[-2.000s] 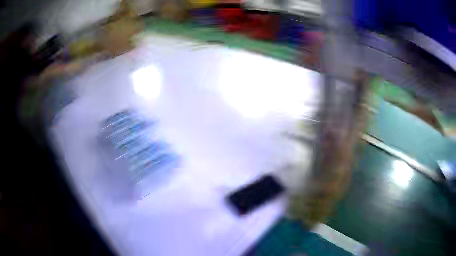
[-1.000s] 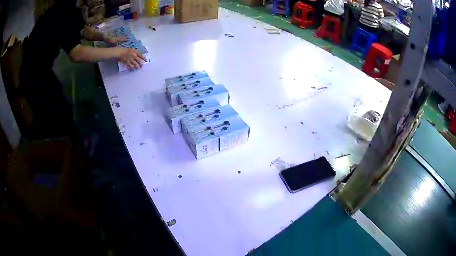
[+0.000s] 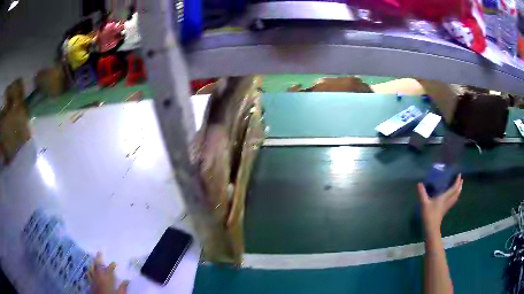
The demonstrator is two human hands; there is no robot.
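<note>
My right hand reaches over the dark green conveyor belt, with thumb and fingers around a small upright retail box, blurred and dark blue in shadow. My left hand is at the bottom left, cut off by the lower edge, fingers apart. It is beside the near end of a row of blue-white closed boxes on the white table; whether it touches them I cannot tell. The row is blurred and partly cut off.
A black smartphone lies on the white table. A metal post with ragged cardboard padding stands between table and belt. An overhead shelf crosses above. Two pale cartons lie beyond the belt. A cable heap is at right.
The view has swung right, from the white table to the belt. Both my hands have come into view, the right one around a box. The other person beside the table has left the view.
</note>
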